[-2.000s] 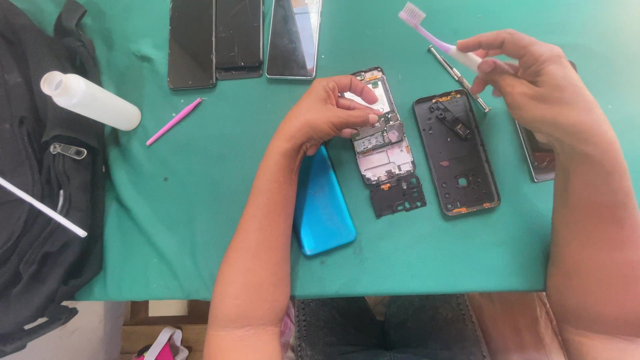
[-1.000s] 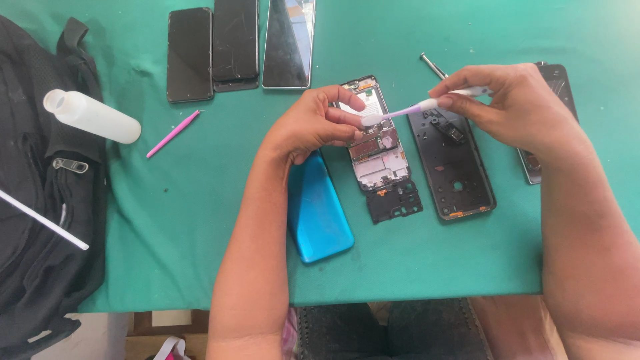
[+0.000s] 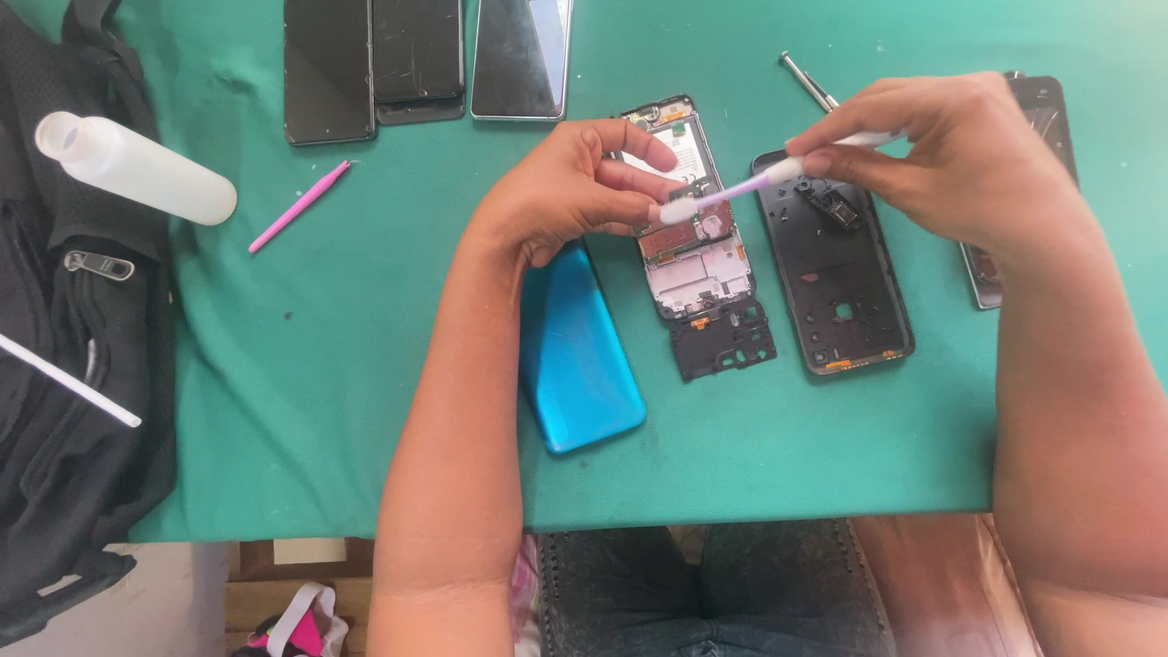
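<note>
My right hand (image 3: pixel 940 155) grips a white and purple toothbrush (image 3: pixel 744 189), its bristle head at the fingertips of my left hand (image 3: pixel 584 182). My left hand is over the upper part of an opened smartphone (image 3: pixel 698 274), whose battery and circuit board show; whether its fingers pinch a small part cannot be told. A black perforated inner cover (image 3: pixel 723 342) lies at the phone's lower end. Right of it is a black phone housing (image 3: pixel 839 274) with a small black module (image 3: pixel 830 205) inside. A blue back cover (image 3: pixel 584 365) lies partly beneath my left wrist.
Several phones, among them one with a silver edge (image 3: pixel 520 64), lie at the back. A pink pen-like tool (image 3: pixel 299 207) and a white plastic bottle (image 3: pixel 146 169) are left, beside a black backpack (image 3: pixel 82 365). A metal screwdriver (image 3: pixel 808 80) and another phone (image 3: pixel 1049 119) are at right.
Two seconds ago the toothbrush was raised above the screwdriver, bristles up. It has come down and left to the fingertips of my left hand, which stays over the opened phone.
</note>
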